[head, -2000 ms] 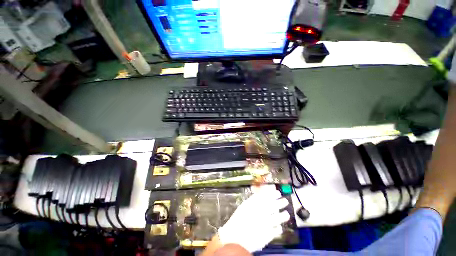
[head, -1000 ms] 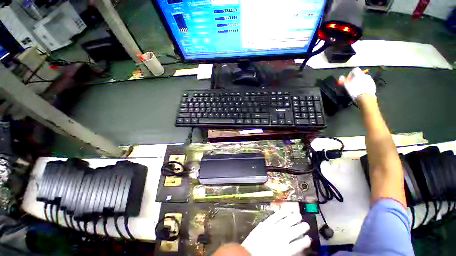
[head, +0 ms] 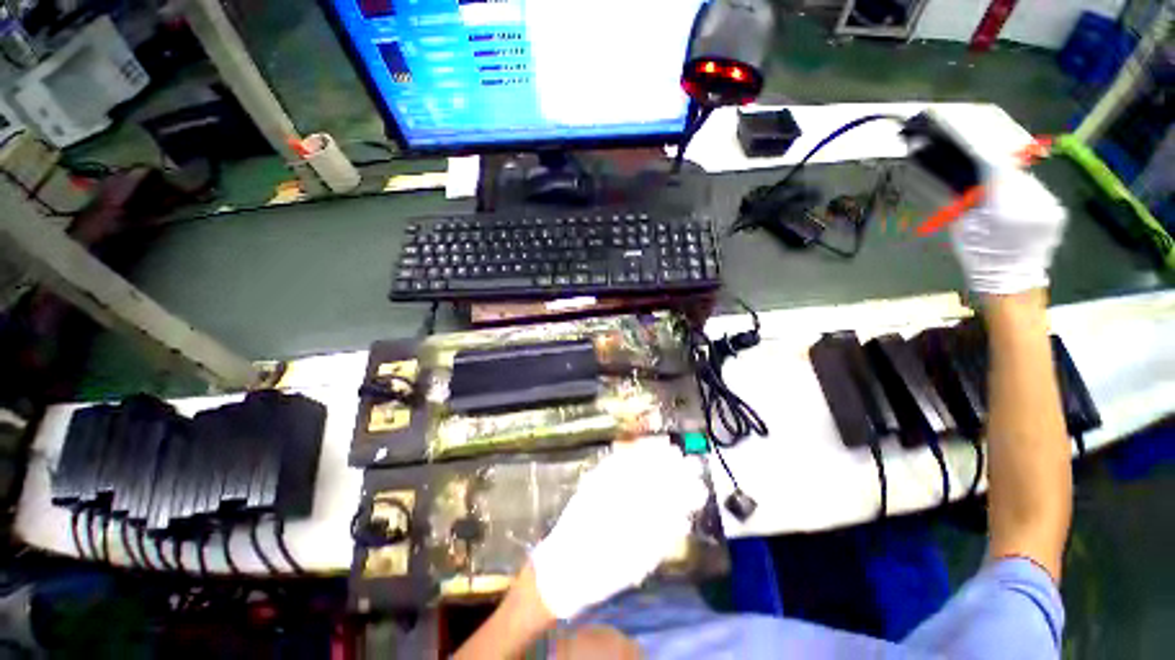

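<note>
My gloved right hand (head: 1012,232) is raised at the right over the grey-green table. It holds a blurred black power adapter (head: 945,157) and a slim orange stick (head: 951,213); a black cord runs left from the adapter. My gloved left hand (head: 619,526) lies palm down over the right part of the near test fixture (head: 496,503), its fingers near the green block (head: 695,442). What is under the palm is hidden. Another power adapter (head: 525,375) lies in the far test fixture (head: 445,432).
Rows of black adapters stand left (head: 193,464) and right (head: 902,387) on the white bench strip. A black cable bundle (head: 731,393) lies right of the fixtures. Behind are a keyboard (head: 554,254), the monitor (head: 541,65) and a red-lit scanner (head: 726,58). More black cord (head: 792,213) lies right of the keyboard.
My right hand has risen from the table right of the keyboard, with a black adapter now in it. My left hand stays over the near fixture. The camera view has shifted.
</note>
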